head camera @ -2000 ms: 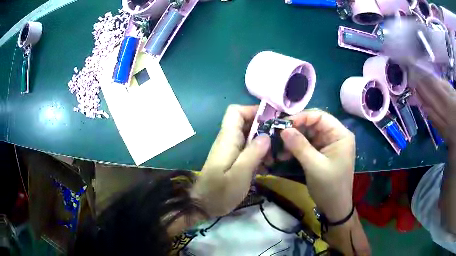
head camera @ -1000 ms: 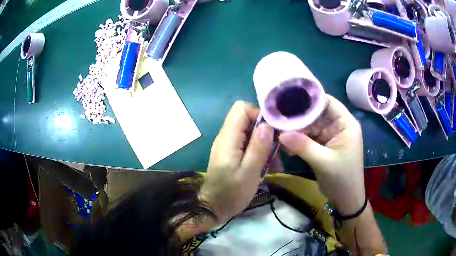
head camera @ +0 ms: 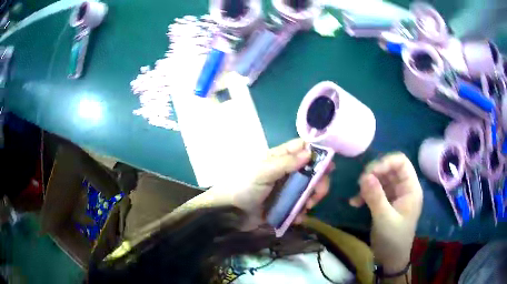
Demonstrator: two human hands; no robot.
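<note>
My left hand (head camera: 278,172) holds a pink fan housing (head camera: 347,119) by its open handle, near the table's front edge. The fan head points up, with its dark round centre facing up-left. A grey battery (head camera: 289,198) lies in the handle, and a small circuit board (head camera: 318,157) shows between head and battery. My right hand (head camera: 389,191) is off the unit, to its right, with fingers curled; no part can be made out in it. The picture is blurred.
A heap of tiny pink pieces (head camera: 158,97) lies left of a white card (head camera: 217,150), with two units at the card's top. One unit (head camera: 89,15) lies far left. Many units (head camera: 421,61) crowd the right. An open cardboard box (head camera: 69,205) stands below at left.
The view has turned, shifting the table things. The held unit has turned so its open handle and battery show. My right hand has let go of it and moved to the right.
</note>
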